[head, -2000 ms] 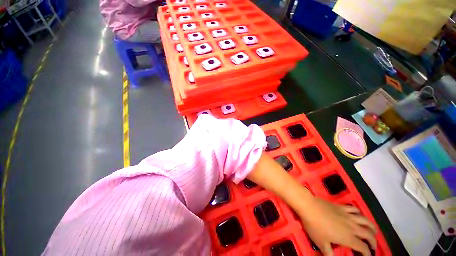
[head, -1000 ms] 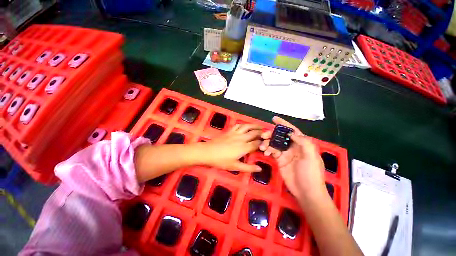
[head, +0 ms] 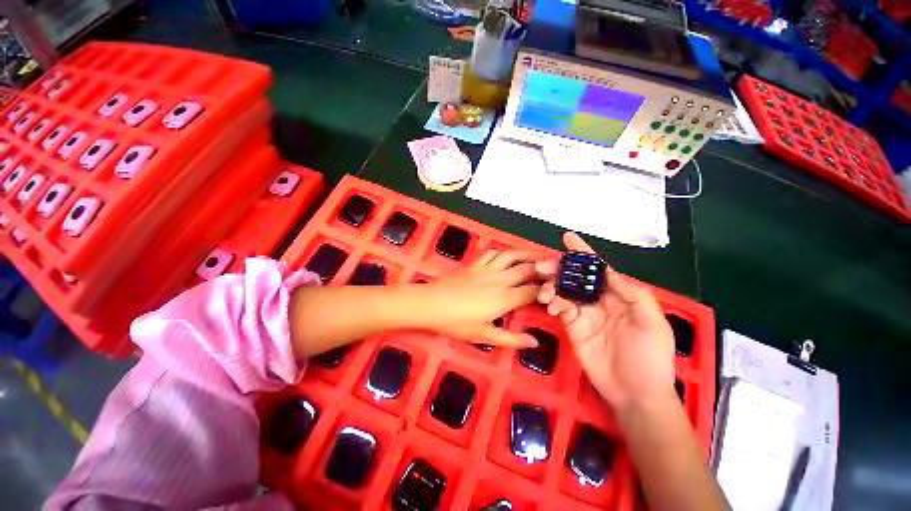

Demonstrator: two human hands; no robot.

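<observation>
A red foam tray lies in front of me, with dark, glossy watch bodies face up in its square pockets. My right hand is palm up above the tray's right part and holds a watch body with its screen lit, showing rows of text and green marks. My left hand reaches in from the left, palm down over the tray, its fingertips by the left edge of the held watch. Whether the left hand grips anything is hidden. Its thumb lies beside a watch in a pocket.
Stacked red trays with pale watch backs stand at left. Behind the tray are white paper, a tester, a yellow ring on pink paper and a pen cup. A clipboard with a pen lies at right, another tray beyond.
Two seconds ago the view faced left, with the left hand over the tray. Now both hands are at a lit watch in the right hand. Since one second ago they have barely moved.
</observation>
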